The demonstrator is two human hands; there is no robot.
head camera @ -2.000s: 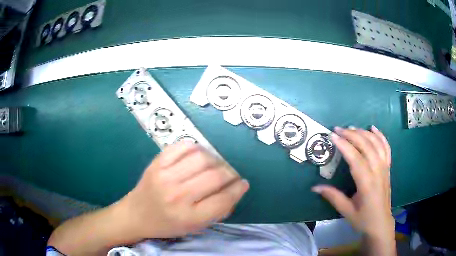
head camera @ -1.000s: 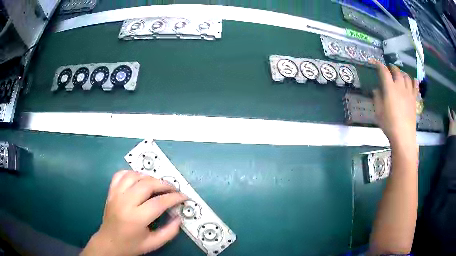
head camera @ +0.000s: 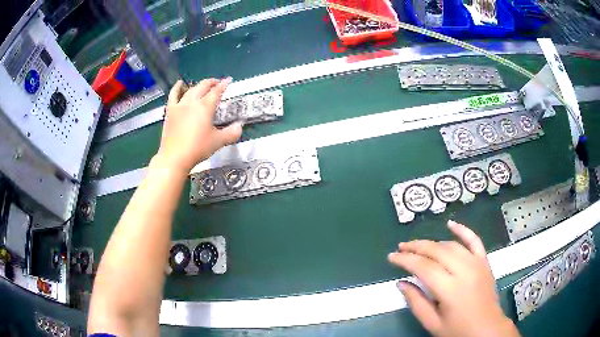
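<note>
My left hand (head camera: 191, 125) is stretched over the belt at the left end of a far four-position jig (head camera: 266, 105). Its fingers and thumb lie on either side of that end; whether they grip it is unclear. My right hand (head camera: 450, 283) is over the near white rail with fingers spread and empty. Just beyond it lies a lobed jig with four pale-centred round parts (head camera: 447, 189). A straight-edged base jig (head camera: 256, 176) lies on the belt between my hands. A jig with black-rimmed round parts (head camera: 205, 255) is partly hidden by my left forearm.
A white machine (head camera: 49, 99) stands at left. A red bin (head camera: 362, 23) and blue bins (head camera: 487, 16) stand at the far side. More jigs (head camera: 490, 133) and a dotted cover plate (head camera: 539, 209) lie at right. A bracket (head camera: 541, 92) sits by the green label. White rails cross the belt.
My left hand has left the tilted base jig on the near bench and reached across the belt. My right hand has come back from the far right jig towards the near rail. The view has shifted.
</note>
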